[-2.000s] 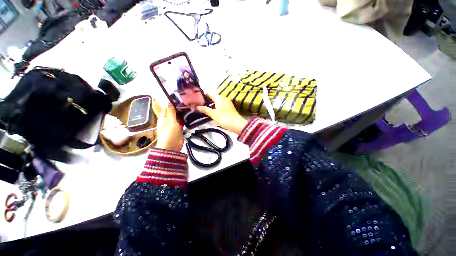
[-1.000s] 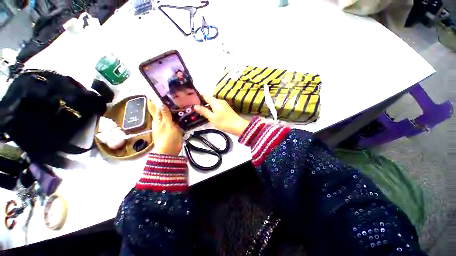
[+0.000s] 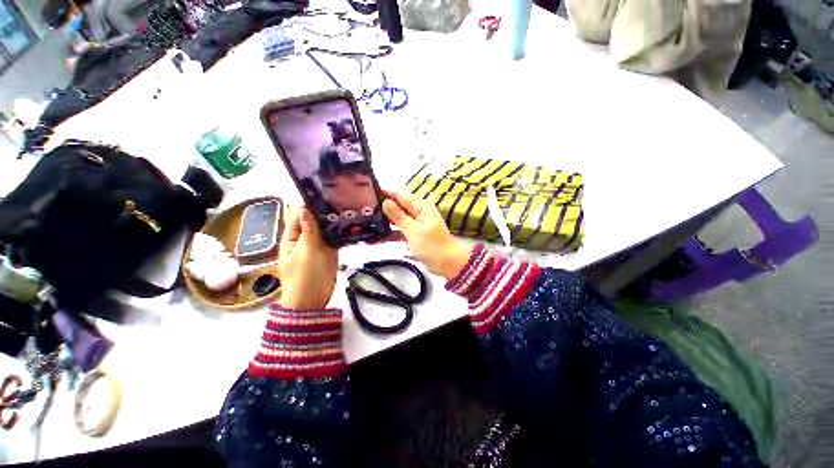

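A tall smartphone (image 3: 331,174) in a dark case is held upright and slightly tilted above the table, its lit screen facing me and showing a person. My left hand (image 3: 306,256) grips its lower left edge. My right hand (image 3: 422,230) holds its lower right edge. Black-handled scissors (image 3: 389,297) lie on the table just below the phone; their blades are not clearly seen. The dark fuzzy garment (image 3: 421,402) lies on my lap between my sleeves, with a glinting trim (image 3: 497,439) at the bottom of the view.
A woven basket (image 3: 233,291) with a device and a pinkish-white ball stands left of my left hand, near a black bag (image 3: 82,215) and a green lidded container (image 3: 225,152). A yellow-green striped bundle (image 3: 539,206) lies right. A tape roll (image 3: 97,402) is lower left. A purple stool (image 3: 732,254) stands right.
The phone is raised more upright, and my right thumb has moved off the screen to its edge. The view has tilted up, showing more of the table's far side.
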